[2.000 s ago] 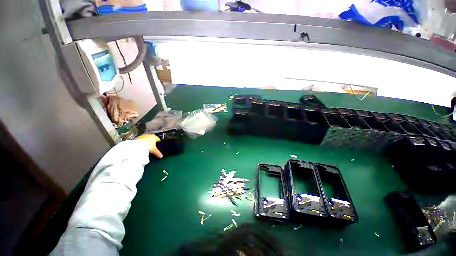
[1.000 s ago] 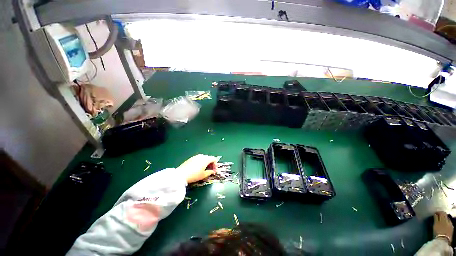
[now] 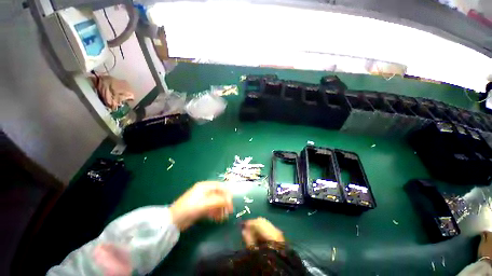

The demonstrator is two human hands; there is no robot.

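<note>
My left hand [image 3: 204,205] is blurred over the mat, in front of a pile of thin white slivers [image 3: 244,170]. Its fingers are curled together; whether they pinch something cannot be told. My right hand [image 3: 261,232] is at the bottom centre, blurred and partly hidden by dark hair. A small dark thing shows at its fingertips, too blurred to name. Three black phone frames [image 3: 286,195] with open windows and grey detailed ends stand right of the pile.
A long row of stacked frames [image 3: 302,108] runs along the back. Black stacks stand at back left [image 3: 156,131], left edge [image 3: 102,178] and right [image 3: 453,153]. Plastic bags [image 3: 206,107] lie at back left. Another person's hand [image 3: 485,245] is at the lower right edge.
My left hand first left the back-left stack for the sliver pile, then drew back from the pile towards me. My right hand has come into view at the bottom centre.
</note>
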